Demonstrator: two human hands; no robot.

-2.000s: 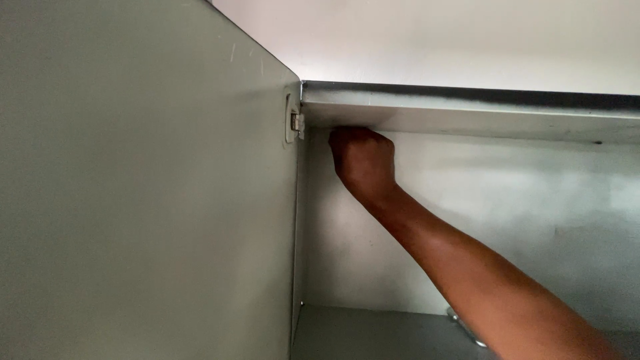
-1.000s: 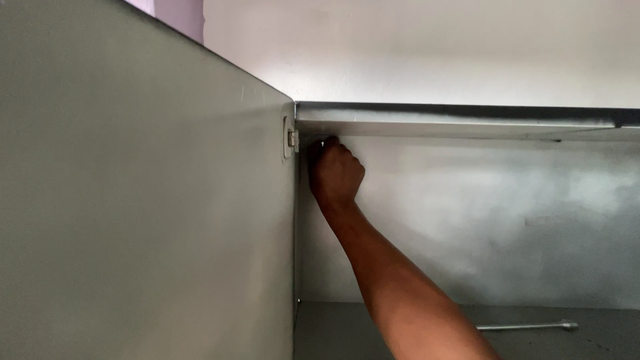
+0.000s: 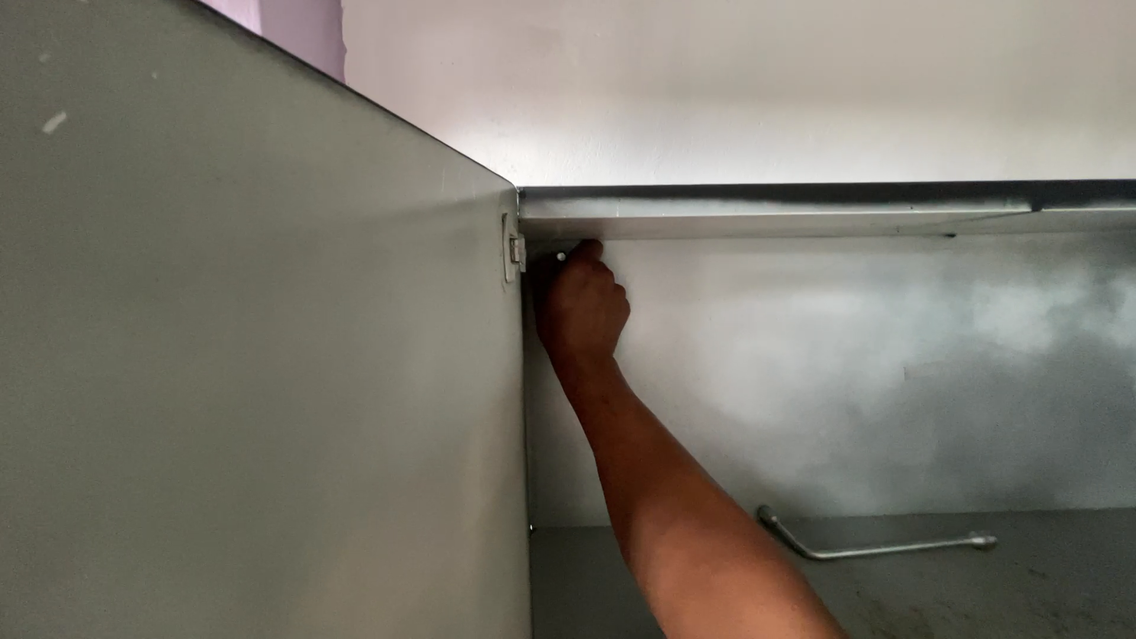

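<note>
My right hand point(image 3: 581, 297) is raised into the upper left inner corner of a grey metal cabinet, just under its top panel point(image 3: 728, 224). The fingers are curled near the side wall, and a small bright spot shows beside them; whether they hold something is hidden. Close by on the left is the hinge point(image 3: 515, 254) of the swung-out cabinet door point(image 3: 266, 355). An L-shaped metal socket wrench point(image 3: 887, 548) lies on the cabinet's bottom panel point(image 3: 1047, 586), right of my forearm. My left hand is out of view.
The door fills the left side, its edge running beside my hand and forearm. A pale wall point(image 3: 754, 98) rises above the cabinet, with a purple surface point(image 3: 306, 31) at the upper left. The back panel point(image 3: 825, 382) is behind my arm.
My right hand has turned, and its forearm now rises more steeply. More of the socket wrench shows beside the arm than before.
</note>
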